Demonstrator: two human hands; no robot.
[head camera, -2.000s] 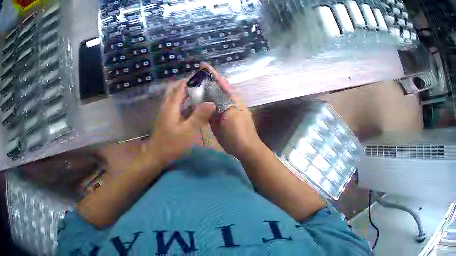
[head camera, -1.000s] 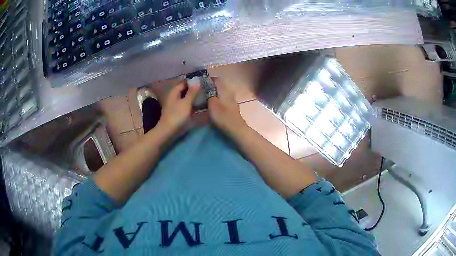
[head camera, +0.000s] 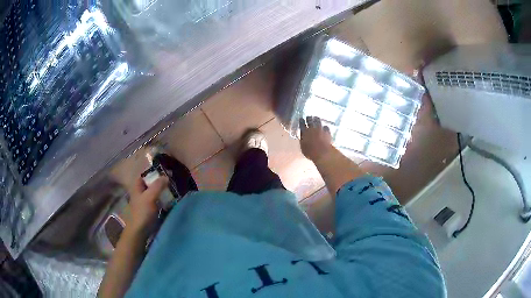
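Observation:
My left hand (head camera: 144, 197), at the lower left, holds a small white unit (head camera: 152, 177) with a dark part at its upper end. Its thumb lies on the white face. My right hand (head camera: 315, 138) reaches out to the lower left part of a clear blister tray (head camera: 362, 102) below the bench edge. Its fingertips are over or on the tray's pockets. Glare and blur hide whether the fingers hold anything.
The pale bench (head camera: 169, 93) runs diagonally across the upper left, bearing a clear tray of black parts (head camera: 52, 75). A white vented appliance (head camera: 483, 105) is at the right. Another clear blister tray (head camera: 70, 279) is at the lower left. My feet show between.
My hands, together around the unit before, are now apart. The left keeps the white unit and is lower left; the right has moved out to the lower tray. The view has turned right and down.

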